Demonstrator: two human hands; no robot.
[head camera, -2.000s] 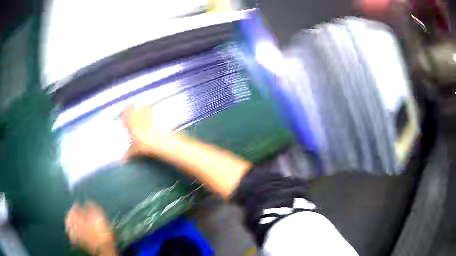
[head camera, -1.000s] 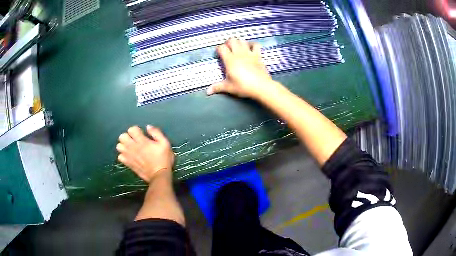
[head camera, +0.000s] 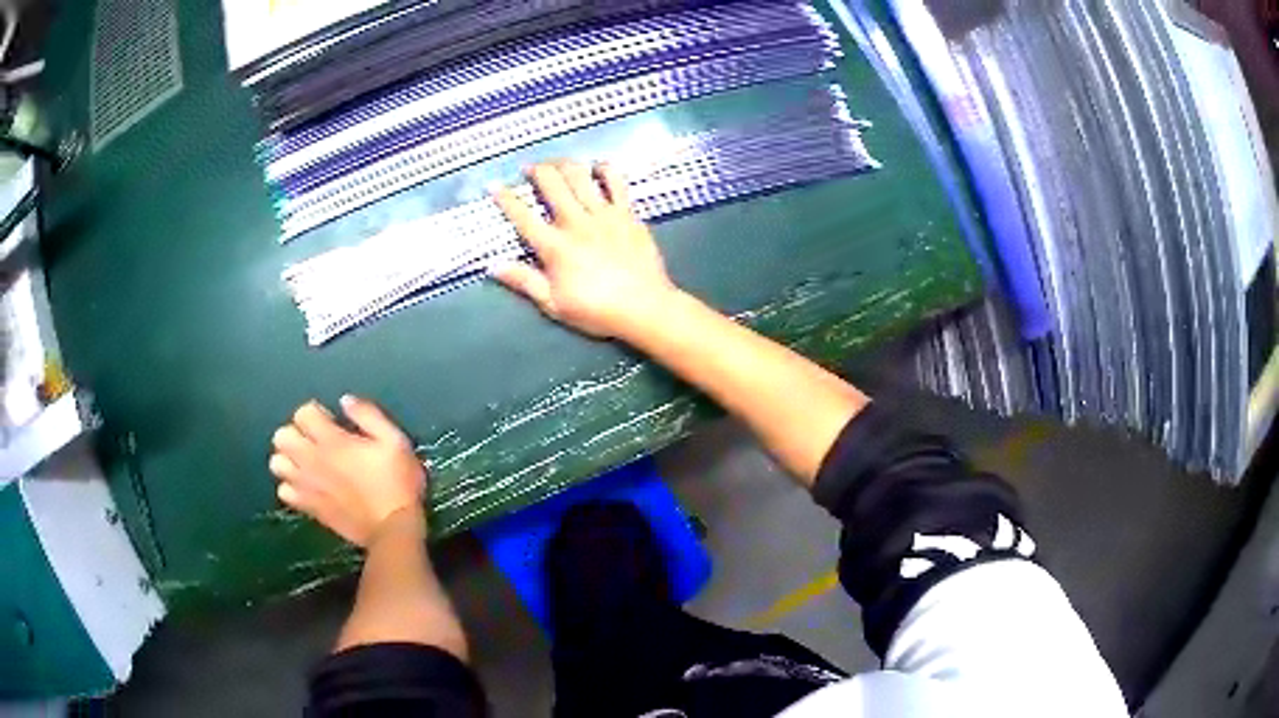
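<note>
Stacked PCB panels (head camera: pixel 421 250) stand as thin white and dark-purple edges in a row on the green-matted table (head camera: pixel 463 372). A larger block of panels (head camera: pixel 561 105) lies behind this row, with a gap between them. My right hand (head camera: pixel 586 253) lies over the middle of the front row, fingers spread on the panel edges; it hides part of the row. Whether it grips any panel cannot be told. My left hand (head camera: pixel 348 470) rests on the mat near the front edge, fingers loosely curled, holding nothing.
A tall grey ribbed magazine rack (head camera: pixel 1108 239) stands right of the table, beside a blue strip. A teal-and-white machine (head camera: pixel 98 561) is at the left. A white sheet (head camera: pixel 288 31) lies at the back. A blue object (head camera: pixel 673 526) is on the floor below the table edge.
The earliest frame is blurred. Since one second ago, the view has shifted and the scene sits further left. My right hand stays on the front row, fingers more spread. My left hand stays on the mat.
</note>
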